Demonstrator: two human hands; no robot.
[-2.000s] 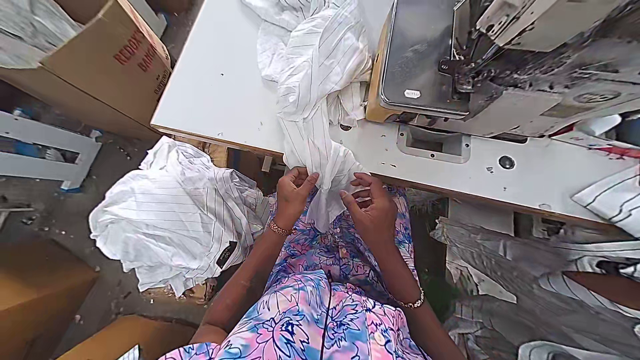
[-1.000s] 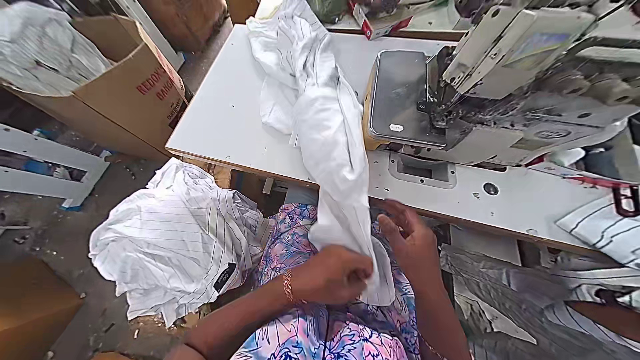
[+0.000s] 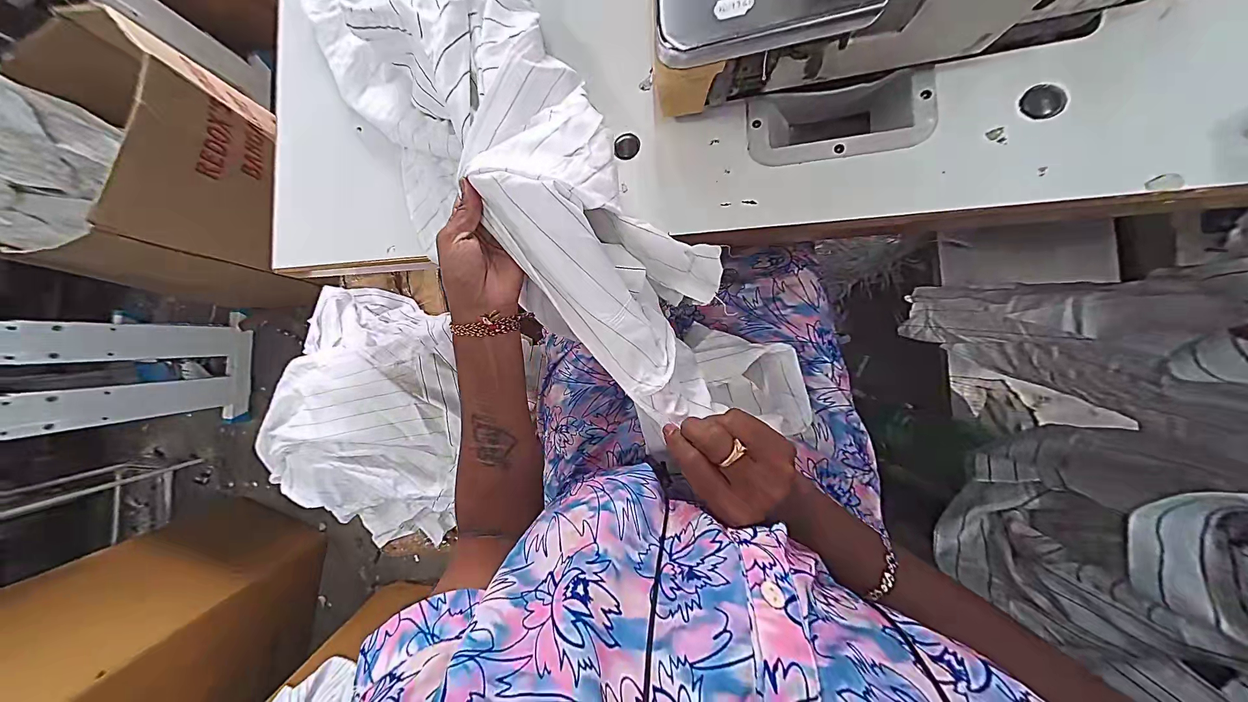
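Observation:
A white striped cloth garment runs from the white sewing table down over my lap. My left hand grips its gathered upper part at the table's front edge, thumb on top. Lower down, above my lap, my right hand pinches the narrow lower end of the cloth between thumb and fingers. A looser flap of the same cloth lies behind the right hand on my lap. The sewing machine is only partly in view at the top.
The white sewing table has a recessed tray near its front edge. A pile of striped cloth lies left of my lap. A cardboard box with cloth stands at the left, above a white frame. More striped cloth hangs at the right.
My left hand has moved up the cloth to the table edge. My right hand, apart from the cloth one second ago, now pinches its lower end. The view has moved closer to the table.

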